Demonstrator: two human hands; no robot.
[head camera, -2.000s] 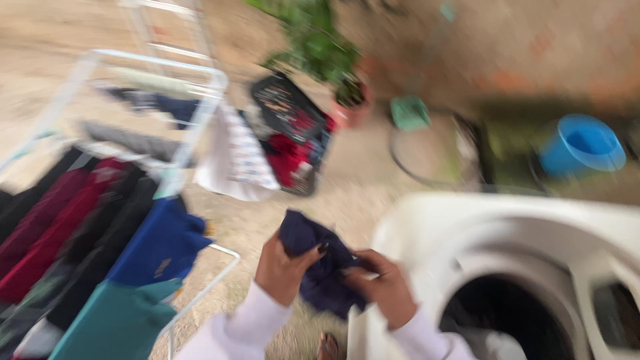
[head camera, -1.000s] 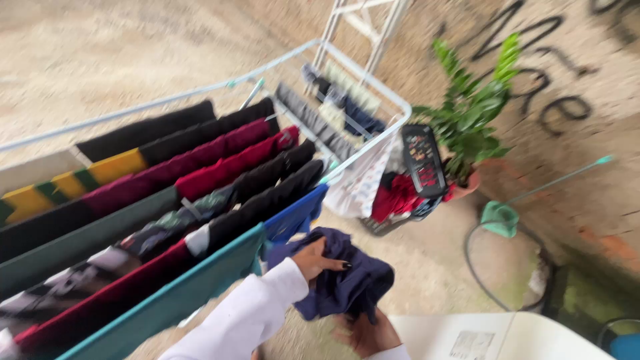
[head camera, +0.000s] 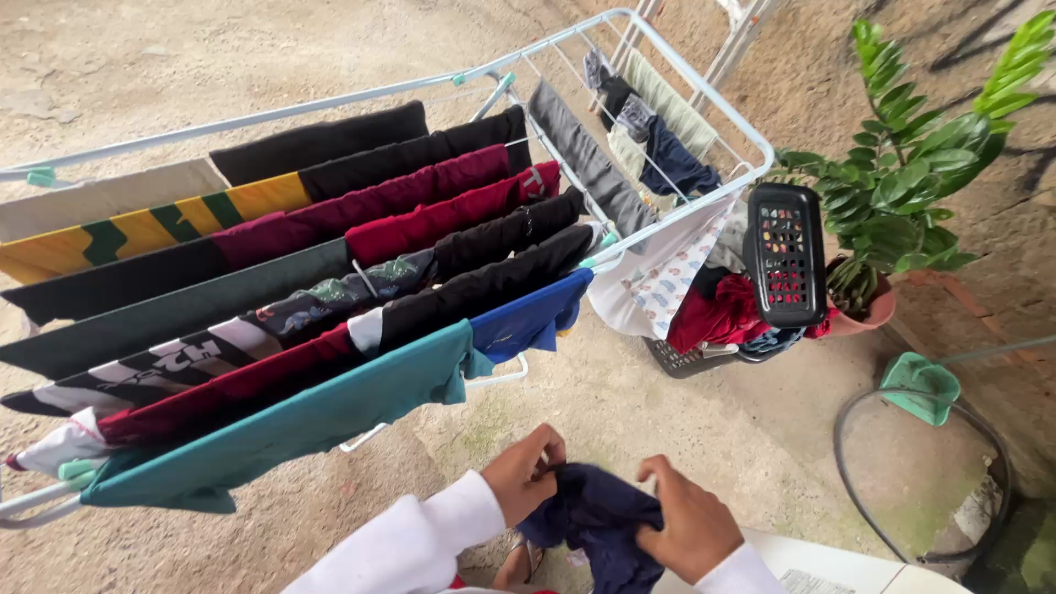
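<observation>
Both my hands hold a crumpled navy cloth garment (head camera: 598, 516) low in the view, above the ground. My left hand (head camera: 524, 474) pinches its upper left edge between thumb and fingers. My right hand (head camera: 689, 524) has its thumb against the garment's right side, with the index finger raised and curled. Left of and beyond them stands a white folding drying rack (head camera: 289, 103) hung with clothes. A teal garment (head camera: 313, 421) and a blue garment (head camera: 536, 318) hang on the side nearest my hands. The lower part of the navy garment runs near the bottom edge.
A white appliance top (head camera: 825, 561) is at lower right. Behind it lie a green dustpan (head camera: 920, 388) and a dark hose (head camera: 841, 445). A laundry basket (head camera: 681, 359) of clothes, with a small black basket (head camera: 788, 256) on top, sits by a potted plant (head camera: 862, 305). A ladder (head camera: 730, 49) stands behind.
The view has swung from the open washing machine toward the drying rack. My hands still hold the navy garment; my right hand has moved from beneath it to its right side since one second ago.
</observation>
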